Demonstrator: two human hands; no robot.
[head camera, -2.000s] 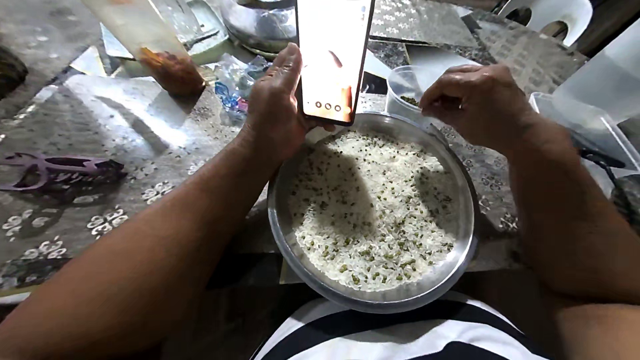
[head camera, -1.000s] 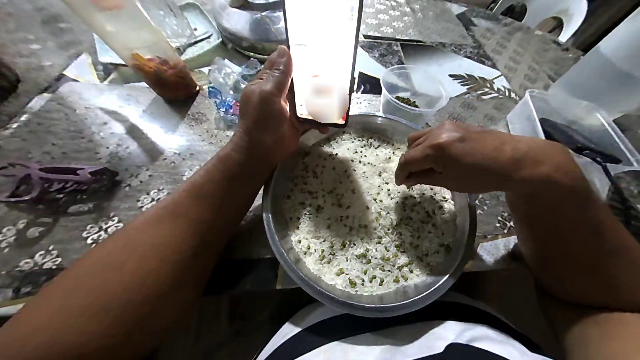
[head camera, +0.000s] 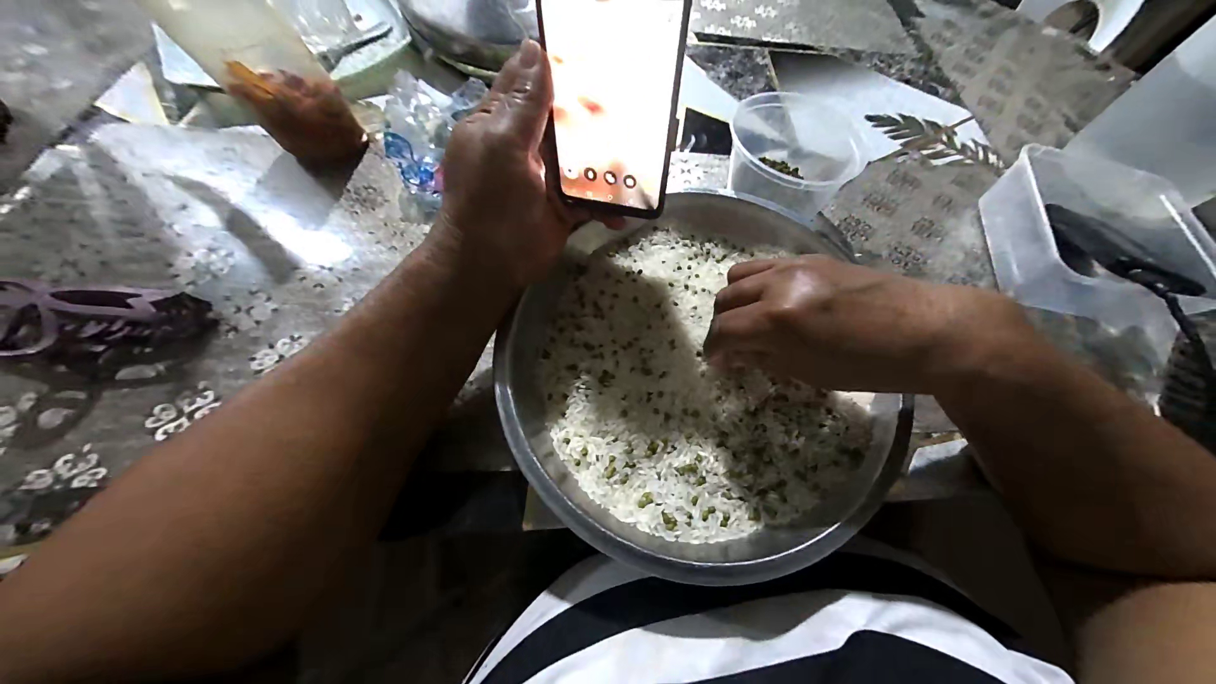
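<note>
A round metal basin (head camera: 703, 565) holds white rice mixed with green mung beans (head camera: 665, 475). My left hand (head camera: 503, 171) grips a smartphone (head camera: 617, 104) upright over the basin's far left rim, its screen lit. Over the right half of the rice is my right hand (head camera: 798, 318), fingers curled down with the tips at the grains; whether it pinches any cannot be seen. Just beyond the rim stands a round clear plastic tub (head camera: 796, 152) with a few green beans at its bottom.
A rectangular clear plastic container (head camera: 1092, 247) with a dark object inside is at the right. Purple-framed eyeglasses (head camera: 85, 309) lie at the left on the patterned tablecloth (head camera: 237, 275). A translucent container with orange-brown contents (head camera: 294, 104) and crumpled clear plastic (head camera: 413, 142) stand farther back.
My right hand has moved from the small round tub to over the rice, and is now farther into the basin. My left hand still holds the phone.
</note>
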